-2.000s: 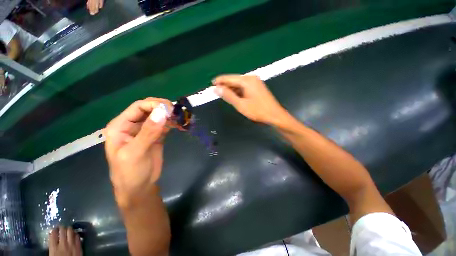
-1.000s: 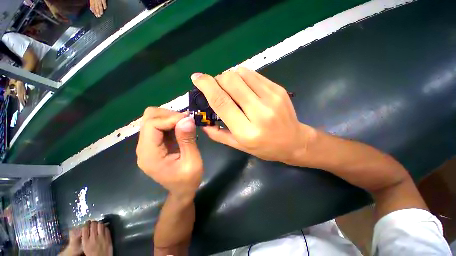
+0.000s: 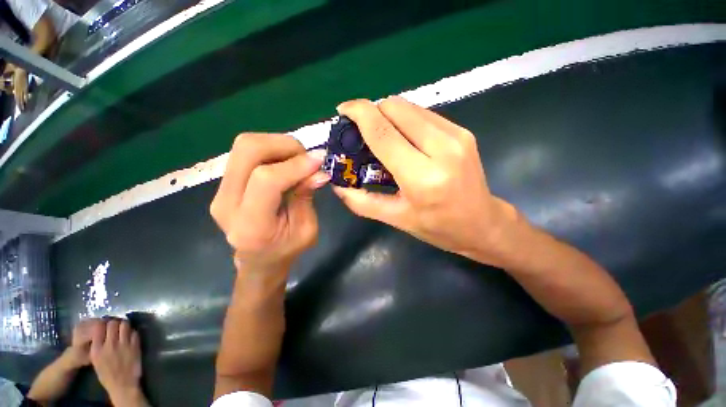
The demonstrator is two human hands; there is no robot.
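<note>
A small black electronic unit (image 3: 349, 139) is held above the belt near the white edge rail. It has a round dark part on its far side and a bent orange-gold flex cable (image 3: 348, 170) at its left end. My right hand (image 3: 430, 179) grips the unit from the right and its fingers cover much of it. My left hand (image 3: 275, 199) has thumb and forefinger pinched at the unit's left end beside the flex. Whether a tiny piece is between those fingertips cannot be told.
The dark green belt (image 3: 509, 294) lies under my hands, with a chipped white edge rail (image 3: 478, 83) beyond. A patch of white specks (image 3: 97, 288) lies at left, near another person's hands (image 3: 115, 350). Clear stacked trays (image 3: 28, 294) stand at far left.
My right hand has come from the right and taken hold of the unit, and has shifted slightly with it. My left hand's fingertips have moved to its left end.
</note>
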